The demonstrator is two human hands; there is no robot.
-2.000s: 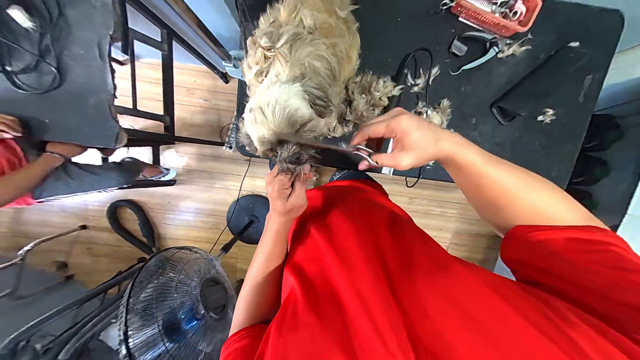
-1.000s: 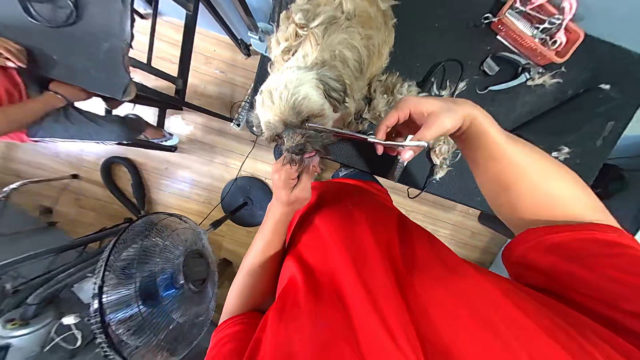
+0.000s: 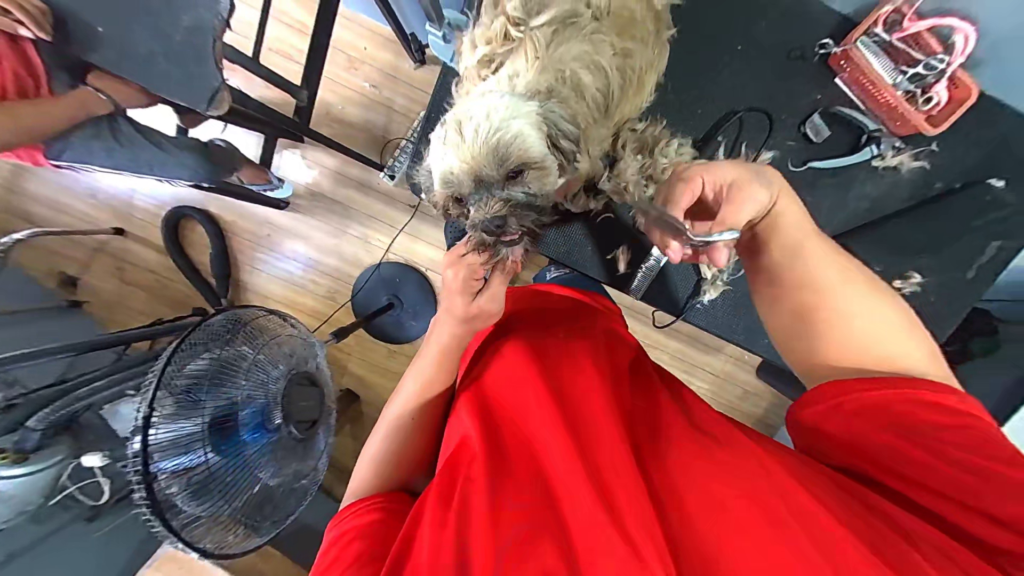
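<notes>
A shaggy tan dog (image 3: 560, 88) is on the black grooming table (image 3: 736, 48), its head at the near edge and its mouth slightly parted. My left hand (image 3: 476, 284) grips the fur of its chin, just below the muzzle. In my right hand (image 3: 712, 212) are metal grooming scissors (image 3: 668, 224), held to the right of the head and clear of the face; their blades are blurred. A metal comb (image 3: 648, 272) lies at the table edge below that hand. Clumps of cut fur (image 3: 652, 156) lie beside the dog.
A red basket (image 3: 904, 72) with scissors and combs stands at the upper right, near a grey curved tool (image 3: 848, 144) and a black cord. A fan (image 3: 232, 432) stands at lower left, its round base (image 3: 394, 302) on the wood floor. Another person (image 3: 80, 120) sits at upper left.
My right hand with the scissors has moved right, away from the dog's muzzle, where the blades were a second ago. My left hand stays at the chin. The dog's face is more exposed.
</notes>
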